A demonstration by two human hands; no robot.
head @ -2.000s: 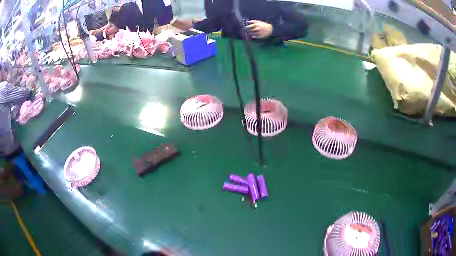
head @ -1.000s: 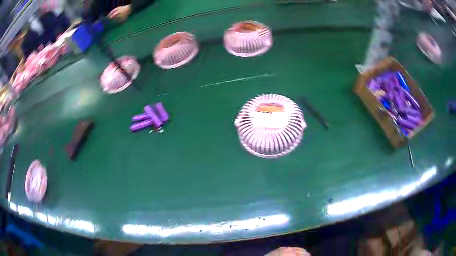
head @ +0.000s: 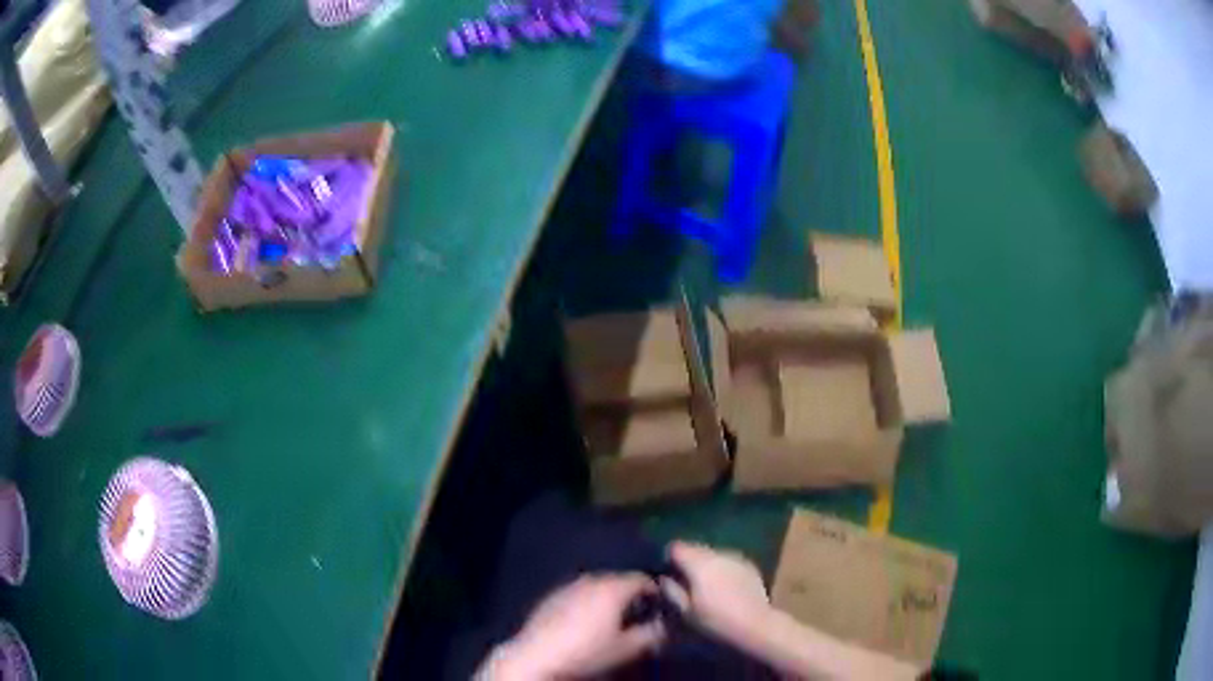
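Observation:
My left hand (head: pixel 579 628) and my right hand (head: pixel 718 585) are at the bottom centre, low over dark clothing and beside the bench edge. Their fingertips meet around something small and dark. The view is blurred, so I cannot tell what it is or which hand grips it. A pink ribbed fan housing (head: pixel 157 538) lies on the green bench at the lower left, an orange-brown patch at its centre. A slim dark tool (head: pixel 177 432) lies just above it. An open brown carton (head: pixel 279 286) of loose purple and blue cells stands on the bench at the upper left.
More pink housings (head: pixel 47 379) lie at the left edge. Loose purple cells (head: pixel 532 24) lie at the bench's far end. Open empty cardboard boxes (head: pixel 811 459) and a flat carton (head: pixel 858 592) are on the floor right of the bench. A person in blue is by a blue stool (head: pixel 705 133).
The view has swung right, from the bench to its edge and the floor. Both hands have come into view. The nearest housing and cell carton now show further left.

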